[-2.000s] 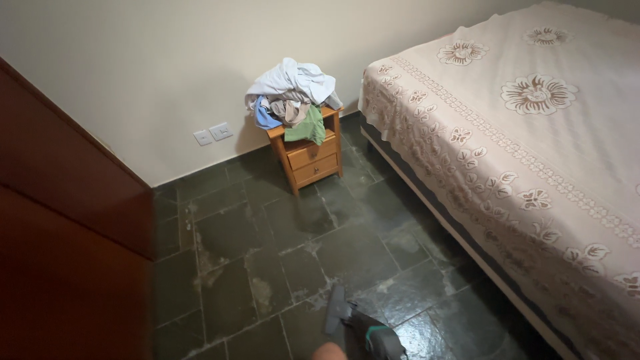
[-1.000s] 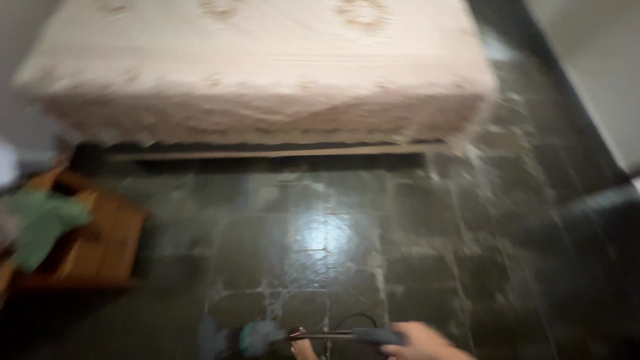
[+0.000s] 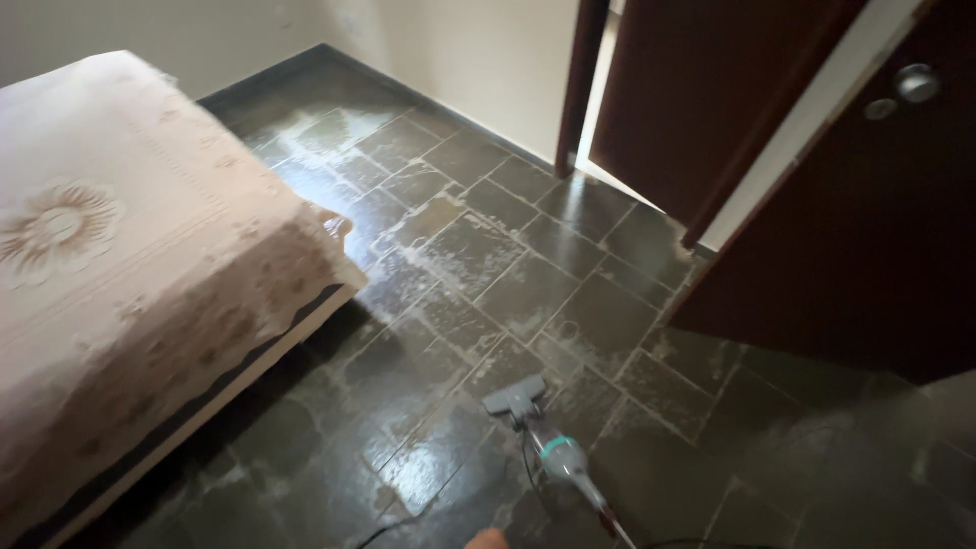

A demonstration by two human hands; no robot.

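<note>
An upright stick vacuum cleaner (image 3: 563, 457), grey with a teal band, reaches in from the bottom edge. Its wide grey floor nozzle (image 3: 515, 396) rests on the dark stone-tile floor, and its thin tube leaves the view at the bottom. Neither of my hands can be made out, so what holds the handle is hidden. A small bit of bare skin (image 3: 488, 539) shows at the bottom edge, left of the tube; which body part it is I cannot tell. A black cord (image 3: 385, 528) lies on the floor near the vacuum.
At left stands a bed with a beige floral bedspread (image 3: 152, 229), its low frame edge along the floor. A dark wooden door (image 3: 831, 252) with a round knob stands at right, near another dark door panel (image 3: 701, 91). A pale wall (image 3: 457, 69) runs behind.
The view has swung far, from the nightstand with clothes, past the bed, to the doors. One second ago a hand was closed on the vacuum's handle; that hand is out of view now.
</note>
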